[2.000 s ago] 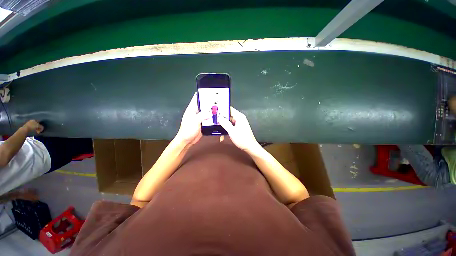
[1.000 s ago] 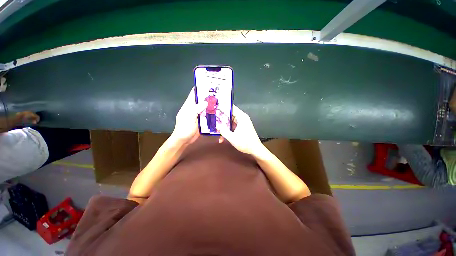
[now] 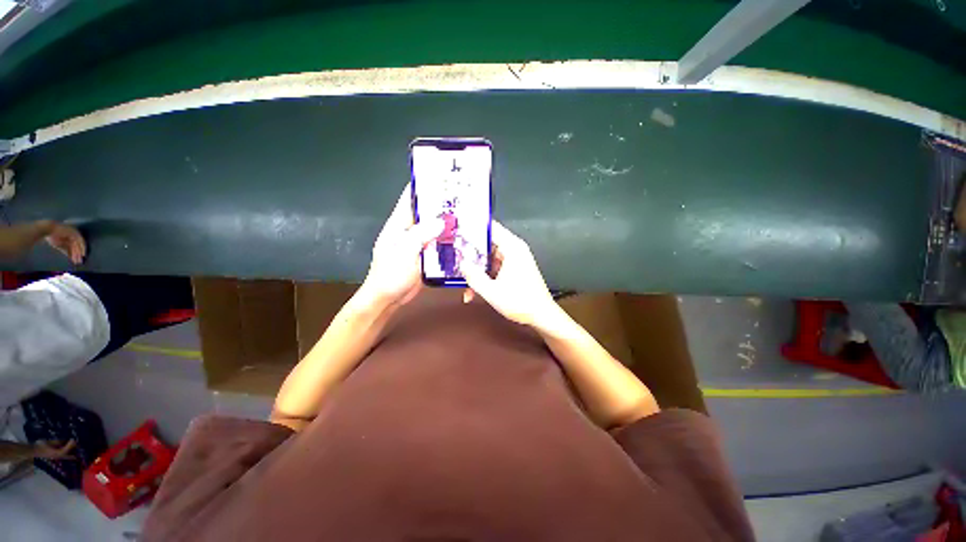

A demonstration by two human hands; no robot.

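Note:
A smartphone [image 3: 453,185] with a bright screen is held upright in front of my body, over the near edge of the dark-green belt [image 3: 286,180]. The screen shows a figure in red on a white background. My left hand [image 3: 400,254] grips its left side, with the thumb over the screen. My right hand [image 3: 513,277] grips its lower right side, with the thumb at the lower screen. The fingers behind the phone are hidden.
Open brown cartons [image 3: 252,333] stand below the belt edge on both sides of my body. A person's hand [image 3: 66,241] is at the belt's left end. A red stool [image 3: 129,466] and black crate [image 3: 66,429] are lower left. Another person's sleeve [image 3: 888,341] is at right.
The phone's screen has turned from a partly dark display to a full bright page, and its picture has shifted slightly. The person's arm at the left has moved. My hands keep their grip.

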